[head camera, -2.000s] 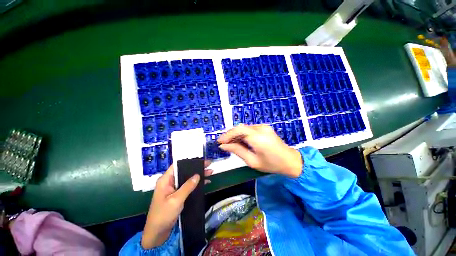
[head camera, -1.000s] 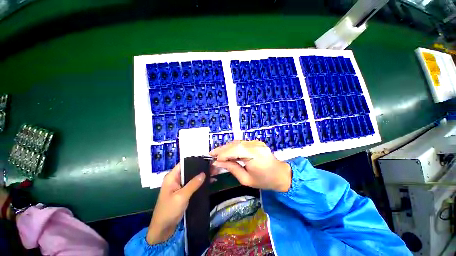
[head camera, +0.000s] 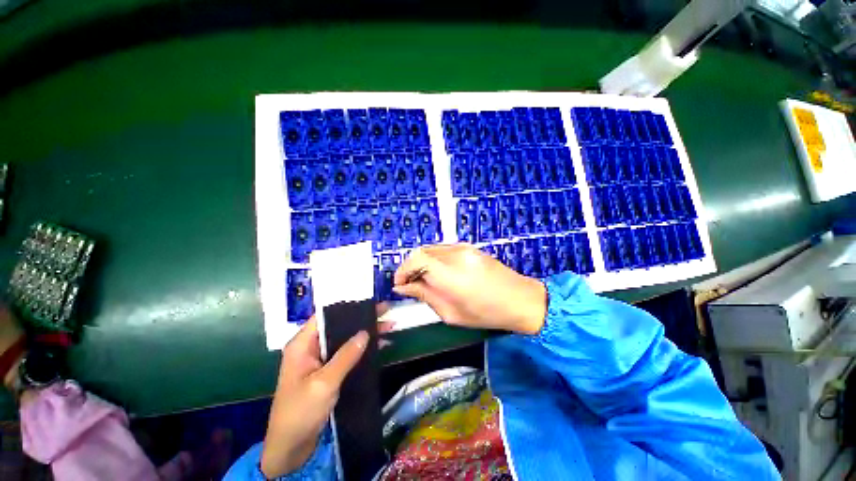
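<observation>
My left hand (head camera: 314, 385) holds a black adhesive pad strip (head camera: 355, 404) upright, thumb on its front. The strip's top end is bare white release liner (head camera: 343, 274), which covers part of the front-left blue parts. My right hand (head camera: 469, 287) is over the front row of blue parts (head camera: 361, 178), just right of the liner. Its fingertips are pinched on something thin and dark, maybe tweezers; a pad there cannot be made out. The blue parts stand in tight rows on a large white tray (head camera: 267, 216), in three blocks split by white bars.
Silvery-green panelled circuit boards (head camera: 52, 274) lie on the green bench (head camera: 169, 211) at left. Another person's pink sleeve (head camera: 80, 434) is at lower left. A white arm (head camera: 652, 64) stands behind the tray. A small white tray (head camera: 841, 155) with orange-yellow parts is far right, white equipment (head camera: 765, 315) lower right.
My right hand has moved from the black strip's upper edge up to the front row of blue parts. The strip has shifted slightly left. The other person's watch and forearm have moved.
</observation>
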